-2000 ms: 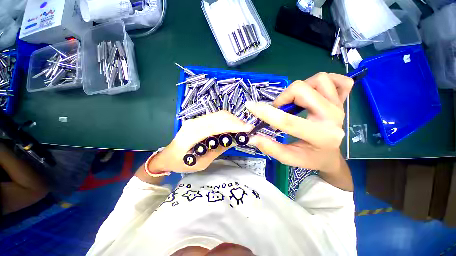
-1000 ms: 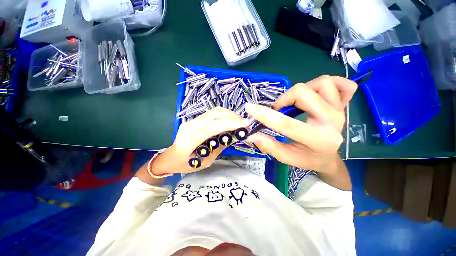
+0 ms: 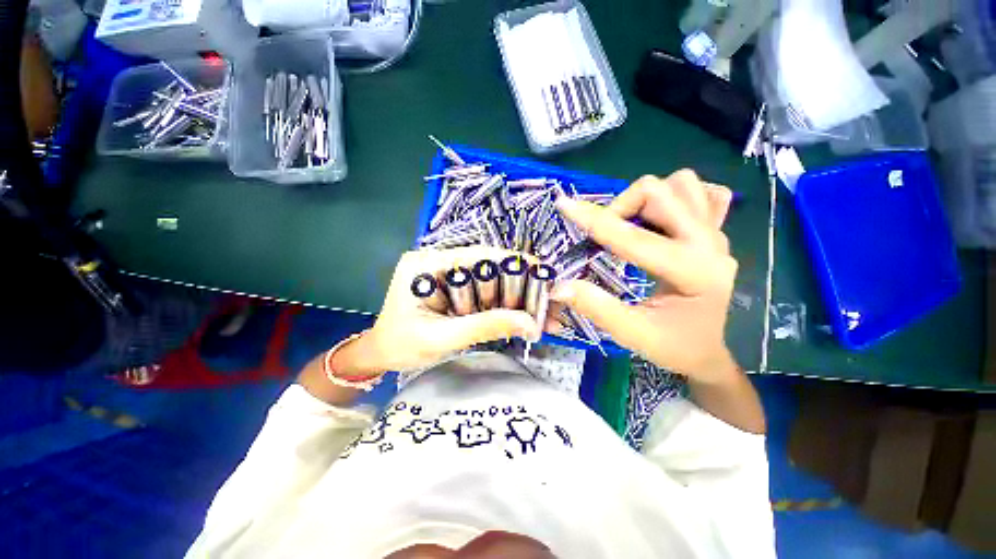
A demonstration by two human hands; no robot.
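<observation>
My left hand (image 3: 453, 317) holds a fanned row of several silver metal cylindrical parts (image 3: 486, 286), with dark-ringed round ends facing up and the thumb across the barrels. My right hand (image 3: 666, 278) is beside the row's right end, fingers curled around a slim dark pen-like tool (image 3: 734, 199). Only a small dark end shows past the knuckles; the rest is mostly hidden by the fingers. A blue work tray (image 3: 612, 175) heaped with loose silver parts lies behind and under both hands.
A clear box (image 3: 526, 115) with white lining holds a short row of parts. Two clear tubs (image 3: 336, 147) of parts stand left. A black case (image 3: 694, 93), clear plastic bags (image 3: 819, 66) and a flat blue tray (image 3: 879, 246) are at right. A green bin (image 3: 618, 399) is below the bench edge.
My left hand has tilted the row, so the barrels' sides now show below their ends. The tool, earlier long and visible behind my right hand, is mostly hidden. The view has shifted.
</observation>
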